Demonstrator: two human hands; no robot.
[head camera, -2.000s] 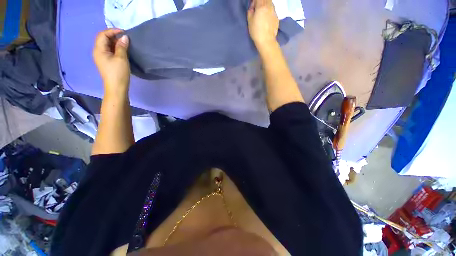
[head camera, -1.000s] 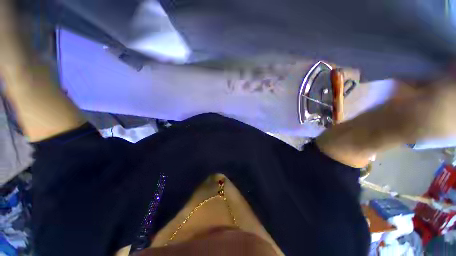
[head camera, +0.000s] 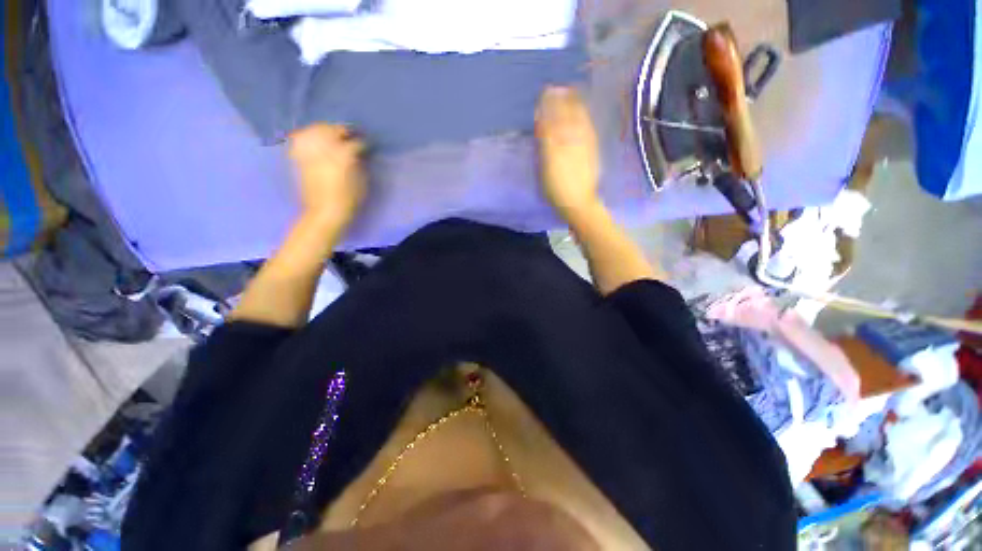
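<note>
The dark grey garment (head camera: 431, 99) lies on the lavender pressing table (head camera: 205, 205), its pale inner side showing at the top of the picture. My left hand (head camera: 328, 172) holds the near edge at its left. My right hand (head camera: 567, 145) is at the right end of the same edge, slightly blurred; its fingertips are on the cloth, and whether they grip it is unclear. The steam iron (head camera: 689, 108), with a brown wooden handle, rests on the table to the right of my right hand.
The dark iron rest pad (head camera: 840, 22) is at the table's upper right. A pale hose (head camera: 829, 299) runs from the iron to the right edge. Heaps of cloth (head camera: 894, 431) lie on the floor at right. Dark grey cloth (head camera: 92, 280) hangs beside the table at left.
The garment, raised and blurred across the view a second ago, now lies flat on the table. Both hands have come inward to its near edge. The iron appears slightly higher in view.
</note>
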